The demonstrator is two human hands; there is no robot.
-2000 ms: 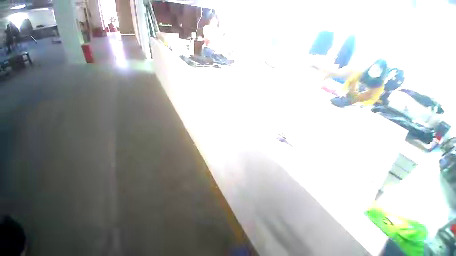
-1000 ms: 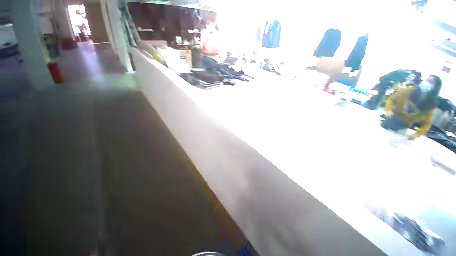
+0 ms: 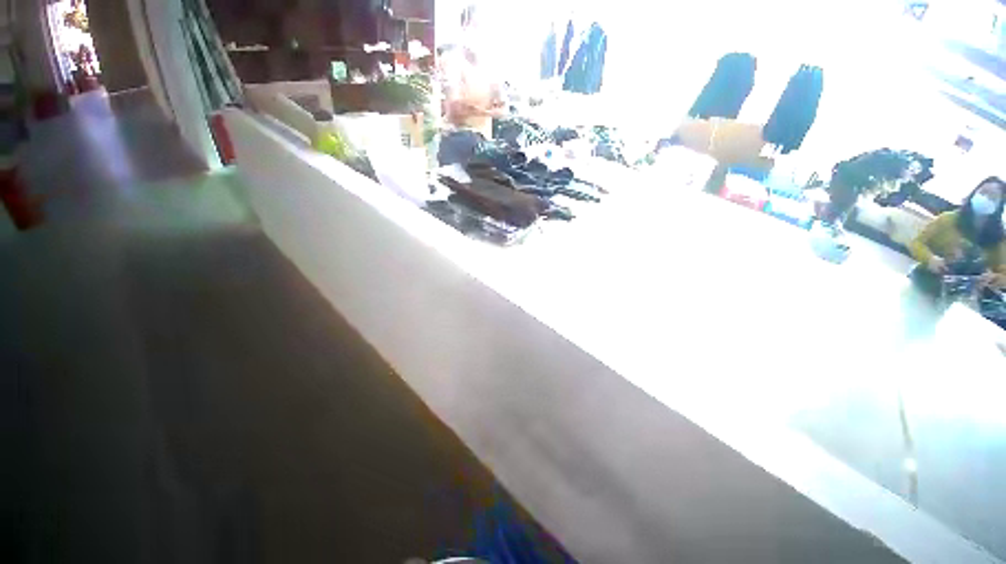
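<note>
A bright blue bundle of thin strands shows at the bottom edge, right of the middle, cut off by the picture's edge. A small pale curved rim lies beside it at the very bottom; I cannot tell what it is. No clear view of my left hand or my right hand; whatever holds the blue bundle is hidden below the edge.
A low white wall runs diagonally beside the dark corridor floor. Beyond it are a dark cloth heap, hanging dark garments and a masked person in yellow. A red object stands far left.
The view has moved forward along the wall. The cloth heap is nearer, and the person in yellow has shifted to the right edge. More of the blue bundle shows at the bottom.
</note>
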